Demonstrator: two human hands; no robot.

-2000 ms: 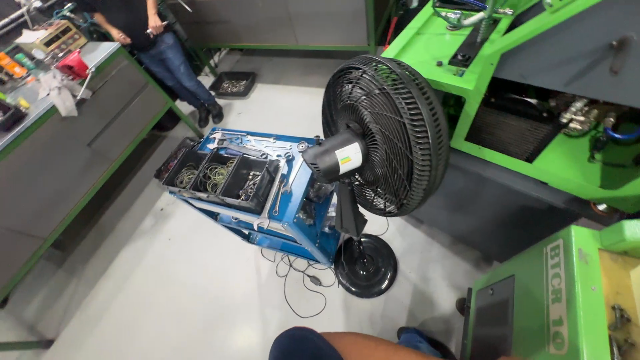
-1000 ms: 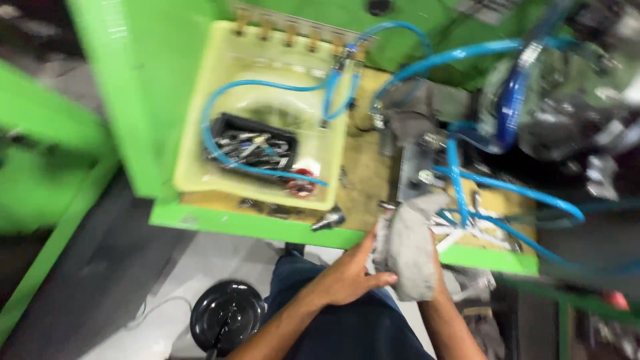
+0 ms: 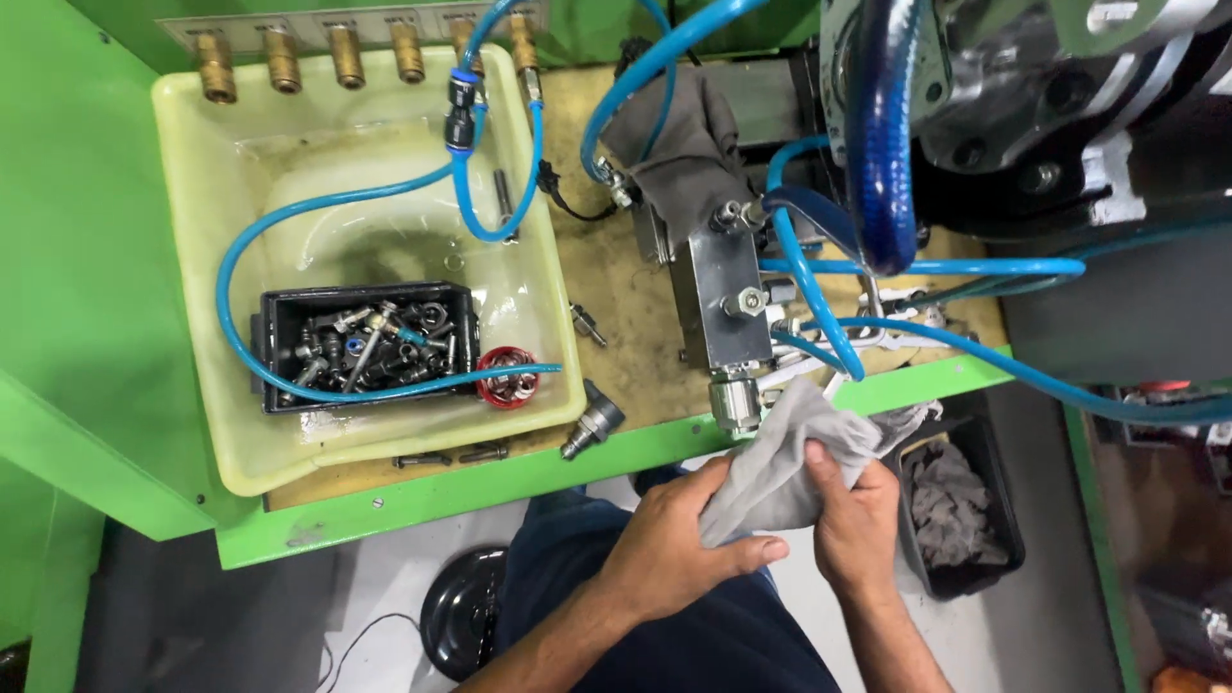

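Note:
A grey cloth rag (image 3: 784,462) is held between my two hands in front of the green bench edge. My left hand (image 3: 679,544) lies against its left side, thumb spread. My right hand (image 3: 852,510) grips its right side with the thumb on top. Just above the rag stands a dark metal valve block (image 3: 722,298) with fittings, a large hex fitting (image 3: 735,402) at its lower end. A brown-grey cloth (image 3: 683,144) lies over the parts behind the block. Wrenches (image 3: 895,337) lie right of it, beneath blue hoses.
A yellowish plastic tray (image 3: 568,318) holds a black bin (image 3: 369,289) of metal fittings and a red cup (image 3: 508,377) of small rings. A loose fitting (image 3: 592,421) lies at the bench edge. Blue air hoses (image 3: 962,265) cross the bench. A black bin of rags (image 3: 1011,529) stands below right.
Two seconds ago the view showed a fan and a blue tool cart; it has swung to the bench. The rag was between my hands one second ago too, and my left thumb has since spread away from it.

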